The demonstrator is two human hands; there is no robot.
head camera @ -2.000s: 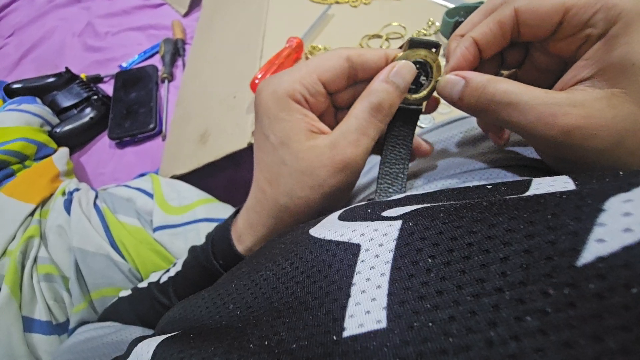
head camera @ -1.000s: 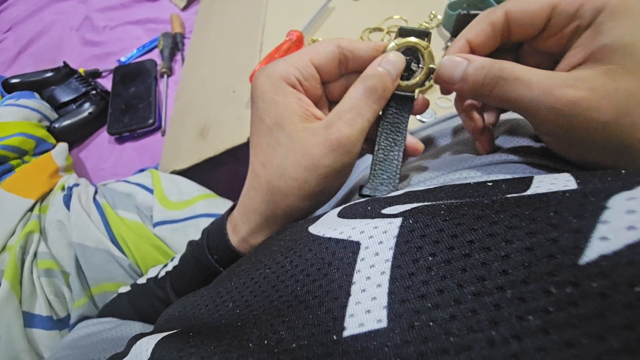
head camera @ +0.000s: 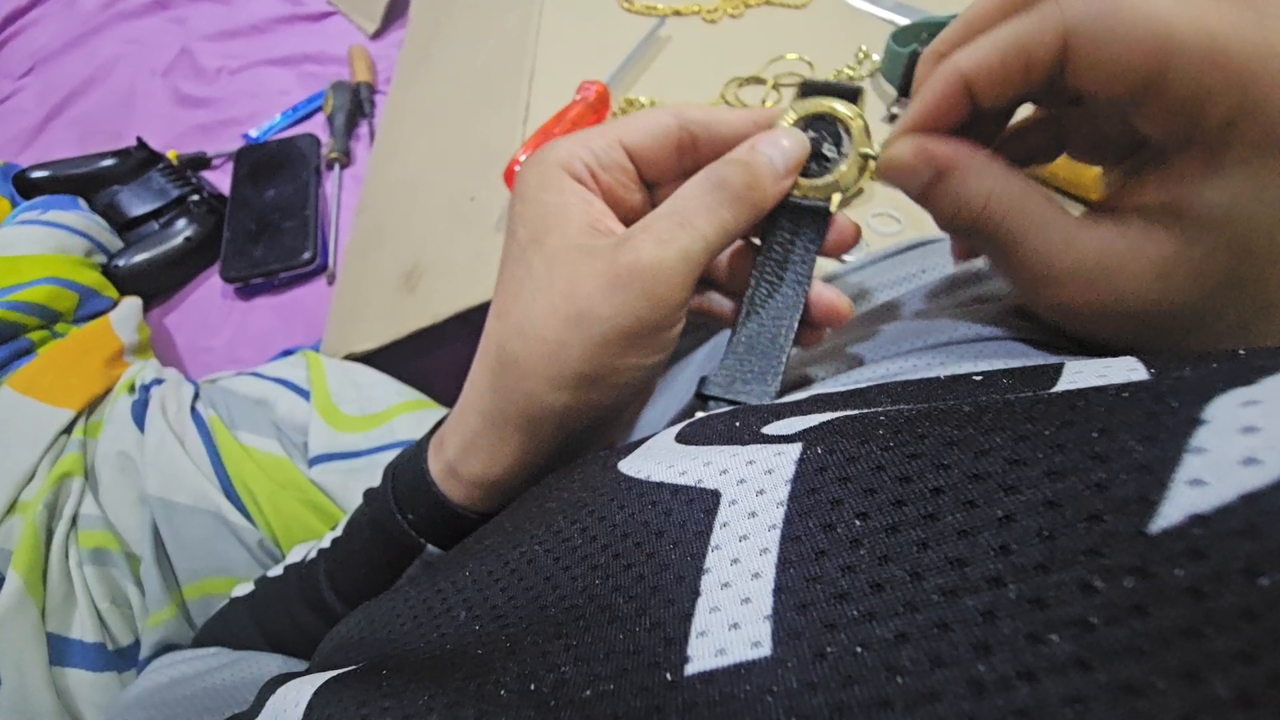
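A gold-coloured wristwatch [head camera: 828, 150] with a dark dial and a black leather strap is gripped in my left hand [head camera: 620, 240]. The thumb lies on the left edge of its case, and the fingers are behind the case and strap. The strap hangs down toward the black mesh jersey. At the right side of the case, the thumb and forefinger of my right hand [head camera: 1100, 180] are pinched together by the crown. They touch or nearly touch it; whether they hold it I cannot tell.
Gold-coloured chains [head camera: 715, 8] and rings lie on the cardboard [head camera: 450, 150], near a red-handled tool [head camera: 560, 130] and a green strap [head camera: 910, 50]. To the left, on purple cloth, are a black phone [head camera: 270, 210], a black game controller [head camera: 130, 210] and a screwdriver [head camera: 340, 130]. Patterned bedding lies below.
The watch has turned a little in my left hand, its dial now facing up more. My right fingertips were apart from the case one second ago and are now at its right side.
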